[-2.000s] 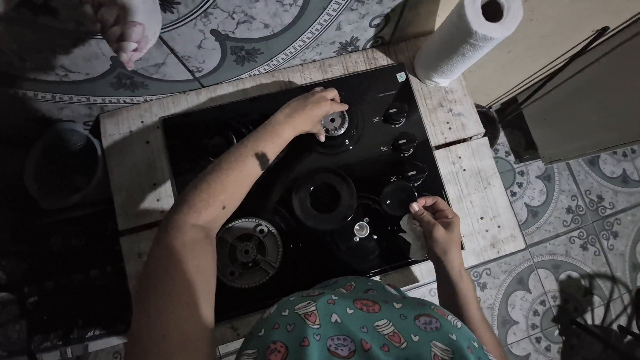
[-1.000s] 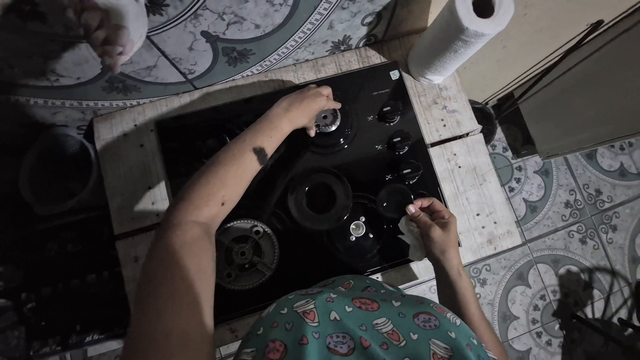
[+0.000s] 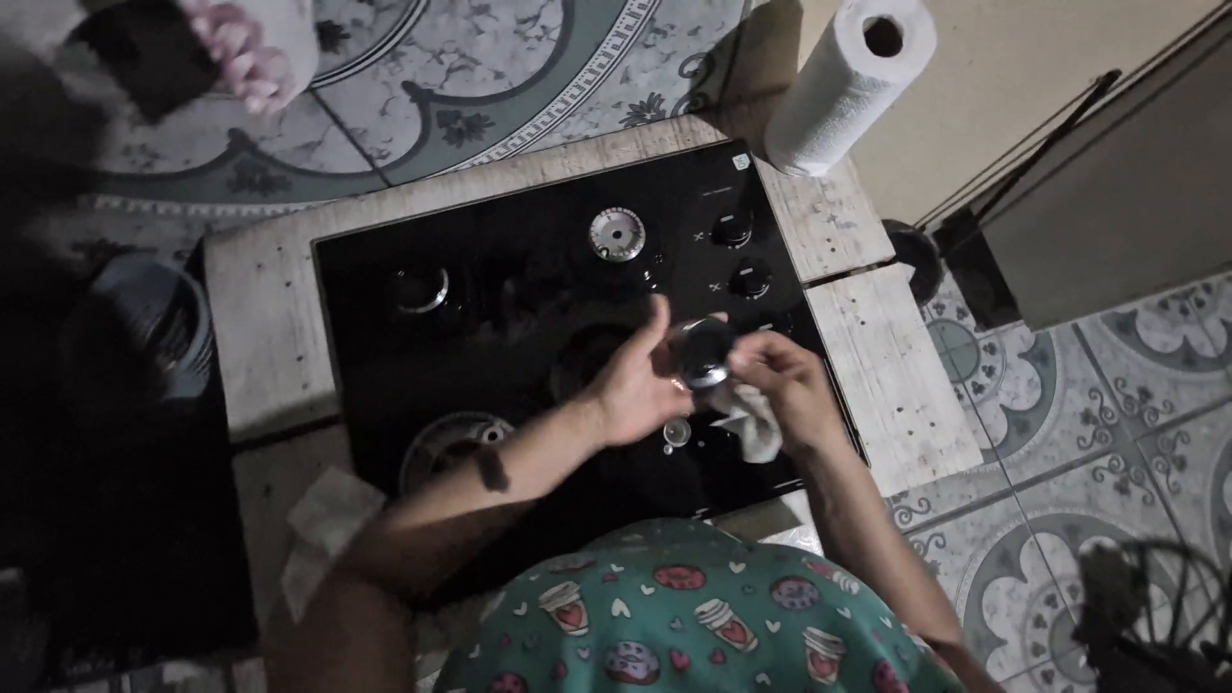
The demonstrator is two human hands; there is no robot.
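Over a black glass cooktop (image 3: 500,327), my right hand (image 3: 784,385) grips a round black burner cap (image 3: 705,352) by its edge, with a crumpled white paper towel (image 3: 753,428) hanging below the fingers. My left hand (image 3: 637,380) is beside the cap, palm up and thumb raised; whether it touches the cap is unclear. A silver burner head (image 3: 617,235) lies uncovered near the cooktop's far side. Close to my left forearm is a large ring burner (image 3: 452,448). A small bare burner seat (image 3: 677,432) shows just under my hands. Control knobs (image 3: 733,229) line the right side.
A paper towel roll (image 3: 852,87) stands at the far right corner of the whitewashed wooden frame (image 3: 279,327). Crumpled paper (image 3: 332,515) lies at its left. A plastic basket (image 3: 159,327) is farther left, and pink flowers (image 3: 241,53) are at the top left.
My left hand has left the far burner and come toward my right hand. The black cap, earlier low by the right hand, is now raised between both hands.
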